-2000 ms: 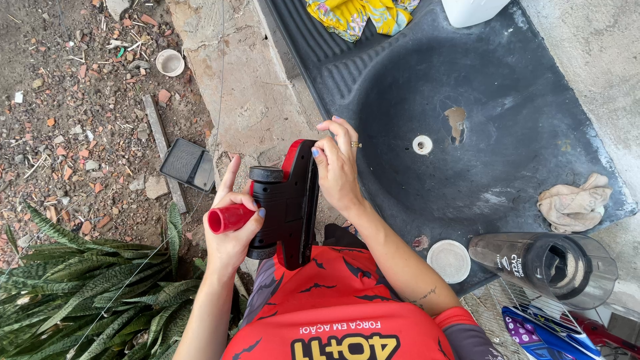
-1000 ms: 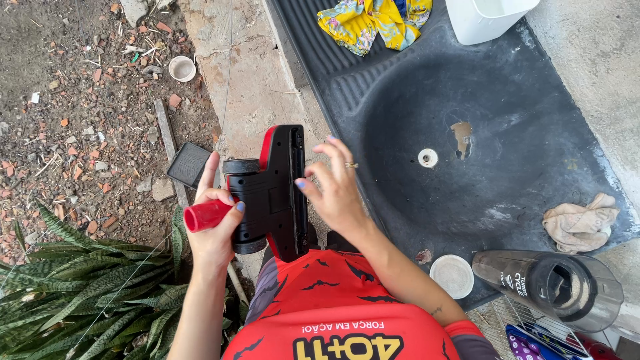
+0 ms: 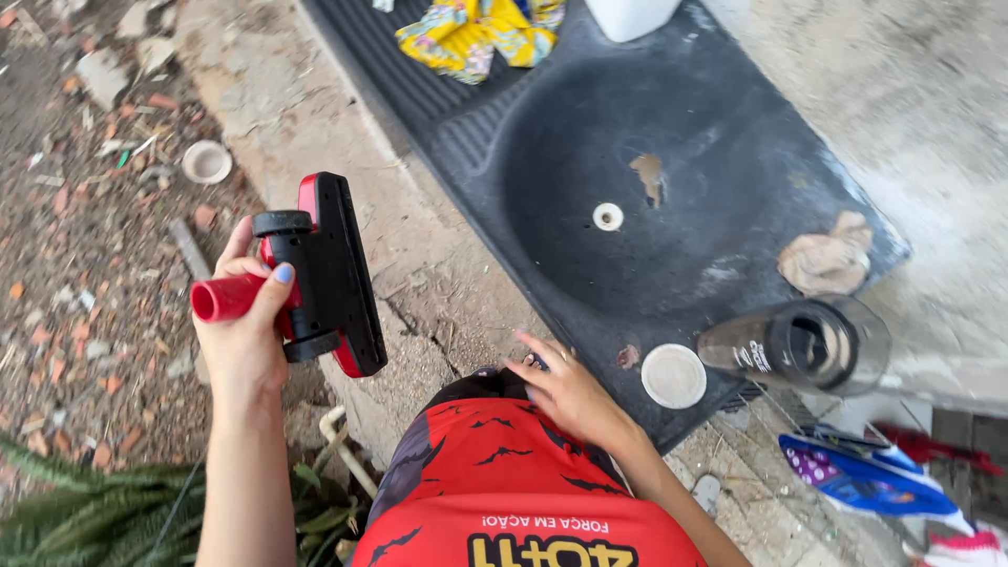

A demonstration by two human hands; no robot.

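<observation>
A red and black vacuum cleaner floor head (image 3: 335,276) with black wheels is in my left hand (image 3: 248,315), its red tubular neck pointing to the left and its dark underside turned to the right. My fingers wrap round the neck, the thumb on top. My right hand (image 3: 563,386) holds nothing, its fingers spread, in front of the red shirt and beside the sink's near edge. A clear vacuum dust container (image 3: 795,345) lies on the right corner of the dark sink (image 3: 630,268), with a round off-white disc (image 3: 673,376) beside it.
A yellow floral cloth (image 3: 480,39) and a white container (image 3: 630,16) are at the sink's far side. A beige rag (image 3: 827,256) lies at its right. A small round dish (image 3: 207,162) sits on the rubble ground. Green plants (image 3: 102,504) grow lower left; a blue bag (image 3: 866,476) is lower right.
My right hand has moved away from the floor head, down toward my shirt. My left hand still holds the floor head, now farther left of my body.
</observation>
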